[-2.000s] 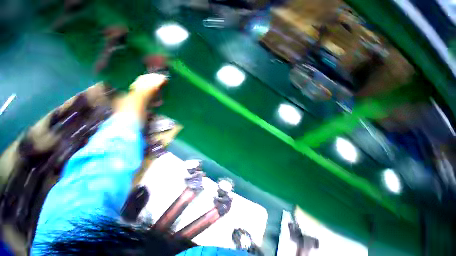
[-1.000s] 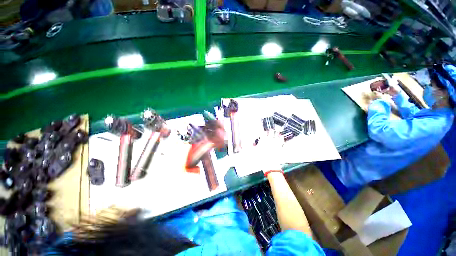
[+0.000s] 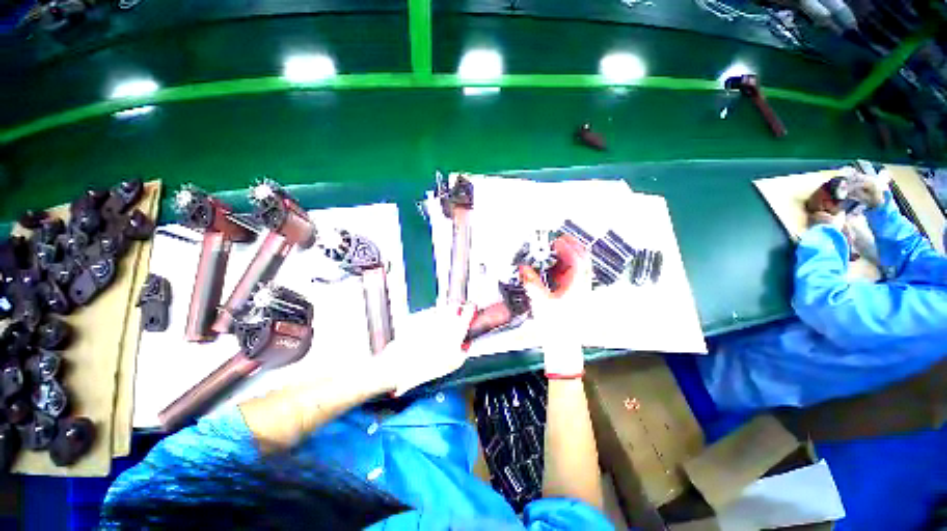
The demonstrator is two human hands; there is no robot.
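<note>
A part-built unit with a reddish-brown handle [image 3: 492, 326] lies tilted between my hands over the right white sheet. My left hand [image 3: 434, 344], in a pale glove with red-orange fingers, is closed round the handle. My right hand [image 3: 564, 301], gloved the same way, has its fingers curled at the unit's head, beside a silver finned part [image 3: 537, 251]. The fingers hide part of the head. Striped black and silver barrels [image 3: 613, 254] lie loose just right of my right hand. Another part-built unit [image 3: 460, 244] lies left of the hands, its head toward the belt.
More part-built units [image 3: 210, 272] lie on the left white sheet [image 3: 332, 389]. Dark brown covers [image 3: 47, 301] pile on a tan board. Below the bench are a tray of striped pieces [image 3: 511, 436] and open cartons [image 3: 644, 420]. A person in blue [image 3: 867, 285] works at right. Brown parts lie on the green belt.
The view has steadied and shifted. My right hand has moved from near the loose barrels to the unit's head, and my left hand is now on its handle. Additional units show on the left sheet.
</note>
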